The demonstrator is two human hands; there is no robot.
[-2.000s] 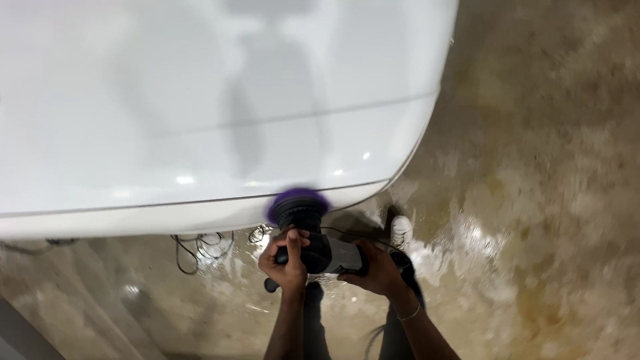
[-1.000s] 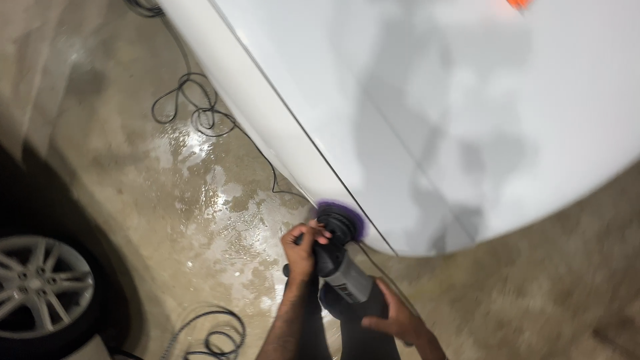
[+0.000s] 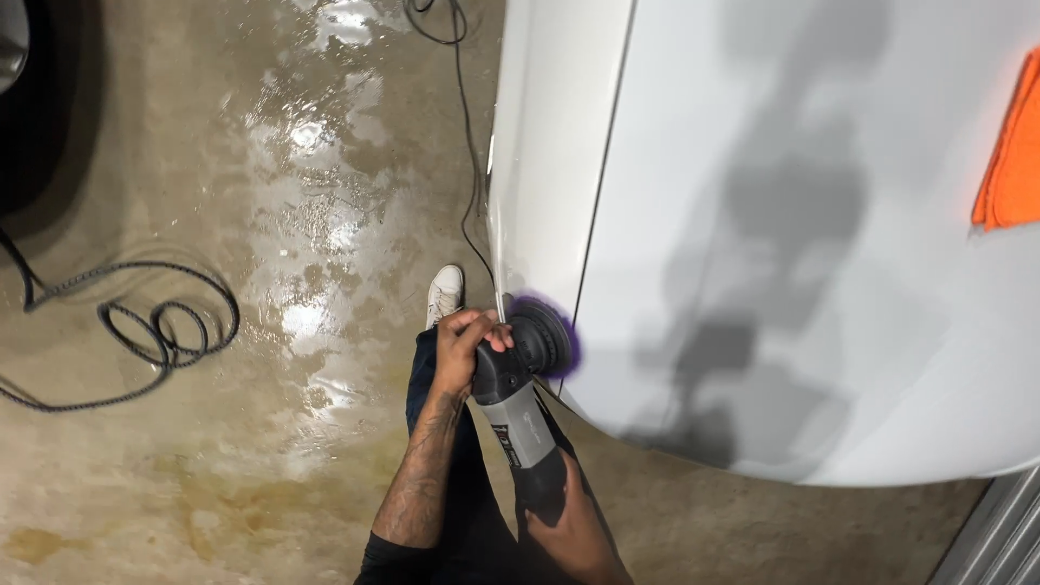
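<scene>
A grey and black electric polisher [image 3: 520,422] with a round purple pad [image 3: 569,337] spans both my hands. Its pad meets the white painted car panel [image 3: 552,203] beside the dark panel seam, near the body's corner. My left hand [image 3: 467,345] is closed around the black head end of the tool. Around the black rear body of the polisher wraps my right hand [image 3: 569,520], whose fingers are partly hidden beneath it. An orange cloth [image 3: 1011,154] lies on the wide white panel at the right edge of view.
A dark cord [image 3: 467,138] runs along the car's edge down to the tool area. Coiled braided hose or cable [image 3: 219,305] lies on the wet, stained floor [image 3: 309,211] at left. A wheel's tyre [image 3: 57,122] shows upper left, ribbed metal [image 3: 1003,528] lower right.
The view has turned strongly. The polisher, held by both hands throughout, has shifted from the car's lower edge to near its corner. More of the orange cloth now shows.
</scene>
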